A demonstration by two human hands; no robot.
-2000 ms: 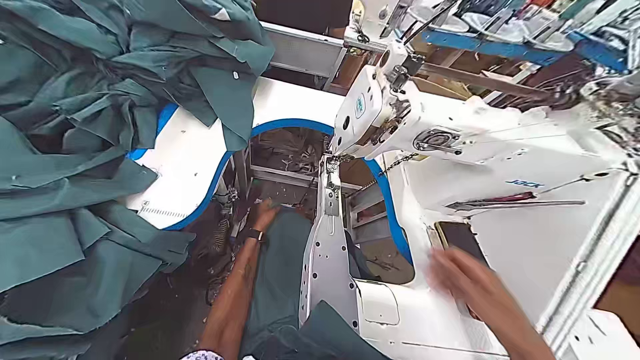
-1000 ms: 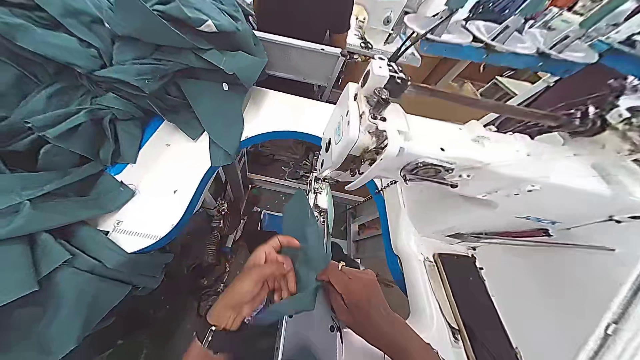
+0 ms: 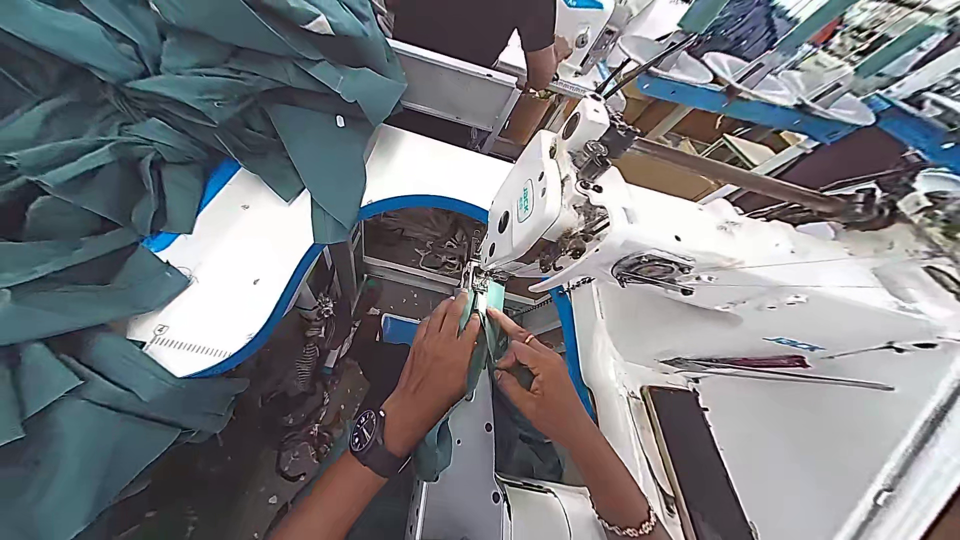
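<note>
A white Jack industrial sewing machine (image 3: 525,202) reaches in from the right, its presser foot (image 3: 474,276) low over the narrow machine arm (image 3: 457,480). Green fabric (image 3: 480,360) lies along that arm, its front end at the foot. My left hand (image 3: 442,352) lies on the fabric's left side, fingertips just short of the foot, a watch on the wrist. On the right side, my right hand (image 3: 536,375) has its index finger extended onto the fabric; the thumb and other fingers are curled close to the cloth, and whether they pinch it is hard to tell.
A large heap of green fabric pieces (image 3: 300,97) covers the left of the white, blue-edged table (image 3: 247,277). A dark flat object (image 3: 697,457) lies at the right, with tweezers-like metal tools (image 3: 780,367) above it. Another person's arm (image 3: 538,67) is at a machine beyond.
Two seconds ago my hands were apart, the right one by the dark flat object. They then came together at the fabric below the foot, and now both are on it, close to the foot.
</note>
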